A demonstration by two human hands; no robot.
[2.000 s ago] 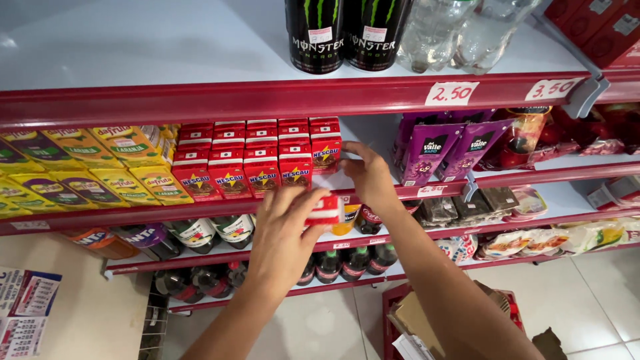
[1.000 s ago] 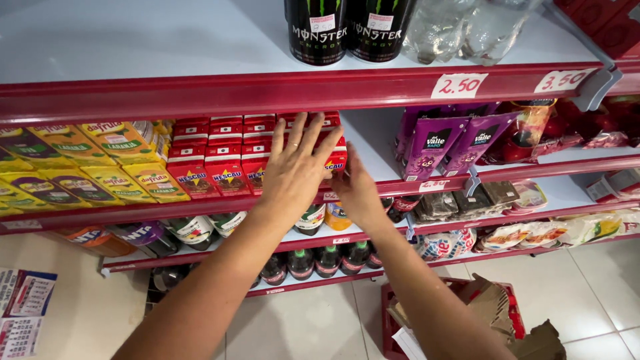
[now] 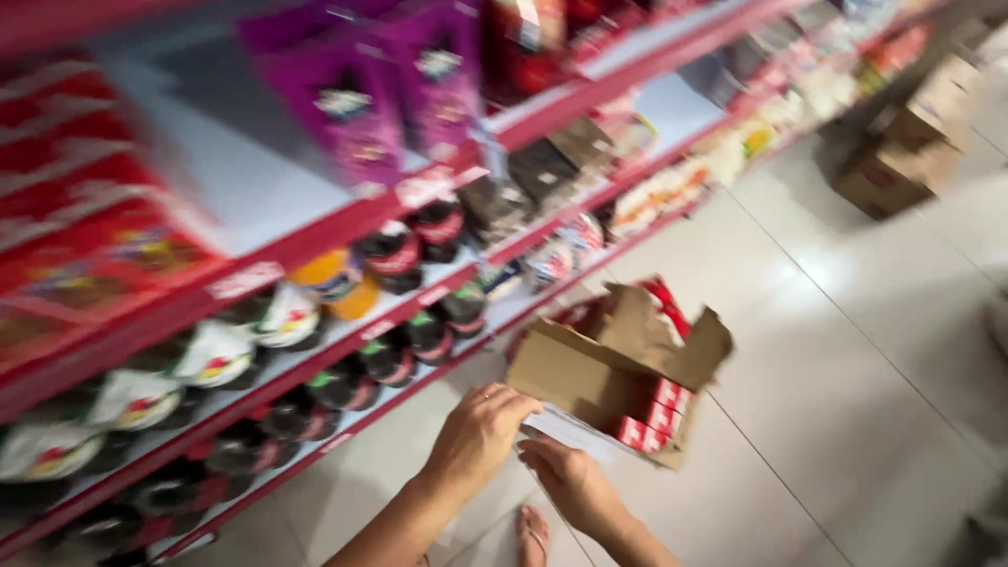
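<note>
An open cardboard box [image 3: 575, 370] stands low over the tiled floor, with several small red and white drink cartons [image 3: 655, 417] at its right end. My left hand [image 3: 484, 425] is at the near left edge of the box, fingers bent. Close beside it, my right hand [image 3: 571, 476] has its fingers curled near the white edge below the box. Blur hides whether either hand grips anything. Rows of red drink cartons [image 3: 94, 228] fill the shelf at the left, with purple packs [image 3: 346, 110] farther right.
Bottles [image 3: 213, 354] line the lower shelves under the red shelf edge [image 3: 315, 228]. Dark packages [image 3: 543, 169] sit to their right. Two cardboard boxes [image 3: 906, 150] stand on the floor at the upper right. A sandalled foot [image 3: 533, 535] shows at the bottom.
Both hands have left the red cartons on the shelf and moved down to the open cardboard box. The view has turned down and to the right.
</note>
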